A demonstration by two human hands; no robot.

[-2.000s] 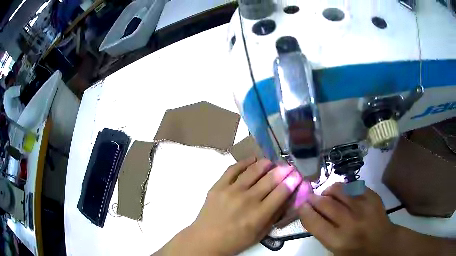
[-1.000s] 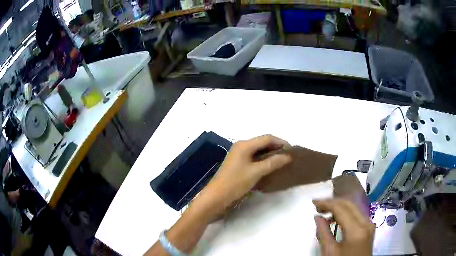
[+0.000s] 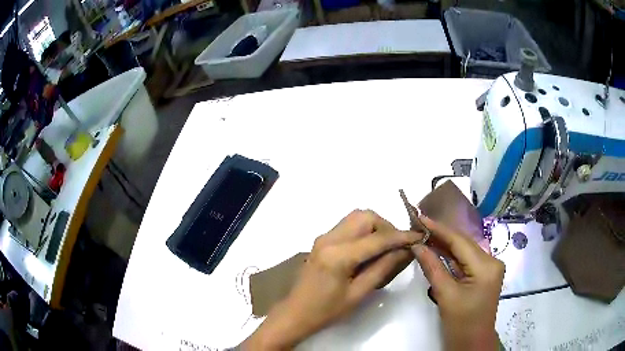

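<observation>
My left hand (image 3: 349, 271) and my right hand (image 3: 462, 274) meet left of the needle area, pinching the edge of a folded brown cut piece (image 3: 412, 209) between their fingertips. Another brown piece (image 3: 275, 282) extends from under my left hand onto the table. A third brown piece (image 3: 454, 209) lies between my right hand and the lockstitch machine (image 3: 510, 147), whose needle area glows pink. Whether a tool is in my right hand cannot be told. The join between the pieces is hidden by my fingers.
A phone in a dark case (image 3: 223, 212) lies on the white table (image 3: 329, 116) at left. A brown stack (image 3: 591, 253) lies right of the needle. Beyond are a white side table (image 3: 363, 40), a white tub (image 3: 250, 44), a grey crate (image 3: 497, 41) and another workstation at left.
My hands have left the needle area and come together at a brown piece's edge. The brown pieces have moved out left of the machine, and the view has swung back to show more table.
</observation>
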